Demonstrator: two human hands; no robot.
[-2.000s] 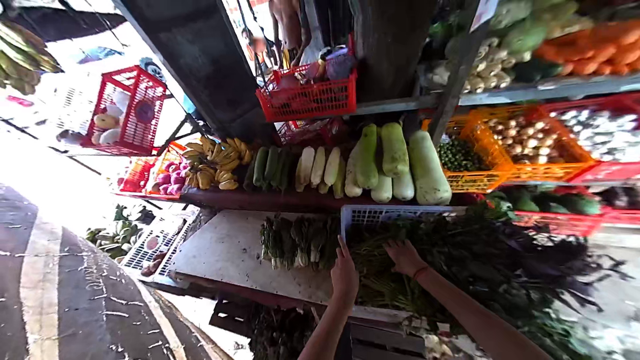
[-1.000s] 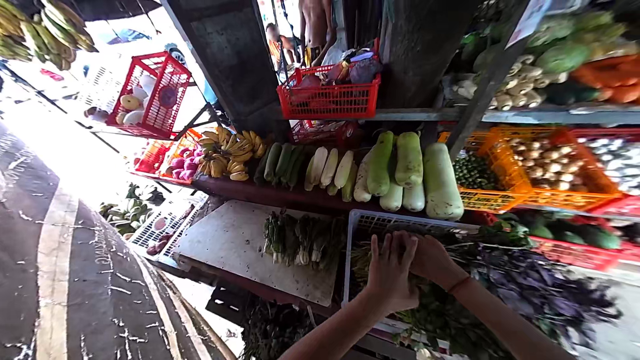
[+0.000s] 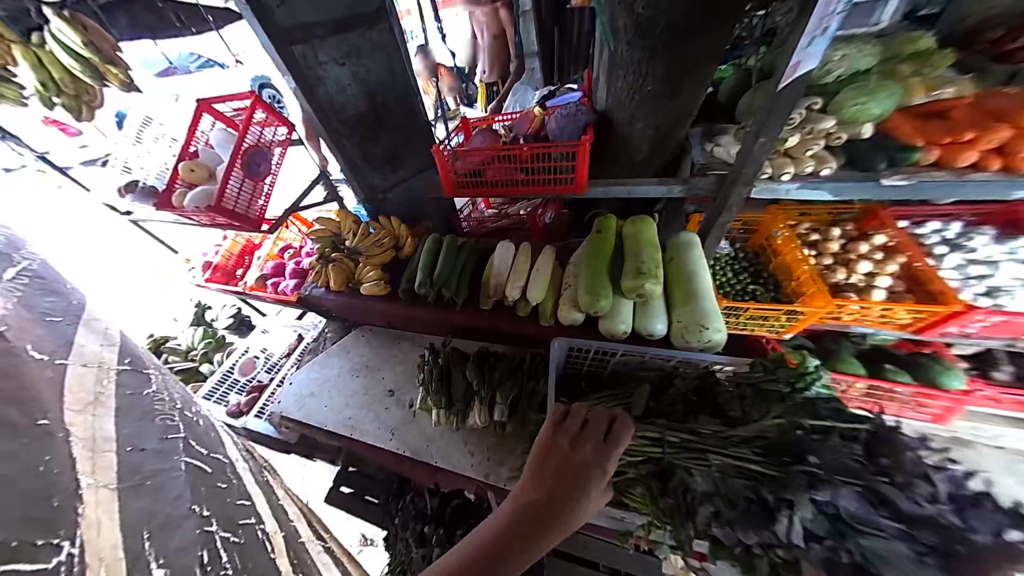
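Observation:
My left hand [image 3: 578,454] reaches up from the bottom with its fingers curled at the near left part of a white plastic crate [image 3: 554,368]. Its fingertips meet the stems of leafy greens [image 3: 680,432]; whether they grip any is unclear. The greens, with dark purplish leaves [image 3: 888,496] at the right, spill over the crate. Left of the hand, small bundles of green stalks [image 3: 478,384] lie on a pale board [image 3: 360,392]. My right hand is out of view.
Behind the crate stand pale green gourds [image 3: 692,292], cucumbers [image 3: 438,268] and bananas [image 3: 360,248]. A red crate [image 3: 512,168] hangs above. Orange crates [image 3: 888,312] line the right side, under a metal shelf edge [image 3: 880,189]. People stand beyond the dark post [image 3: 336,96].
My two hands were together over the greens a second ago. Now the right hand has left the view, and the left is at the crate's left side.

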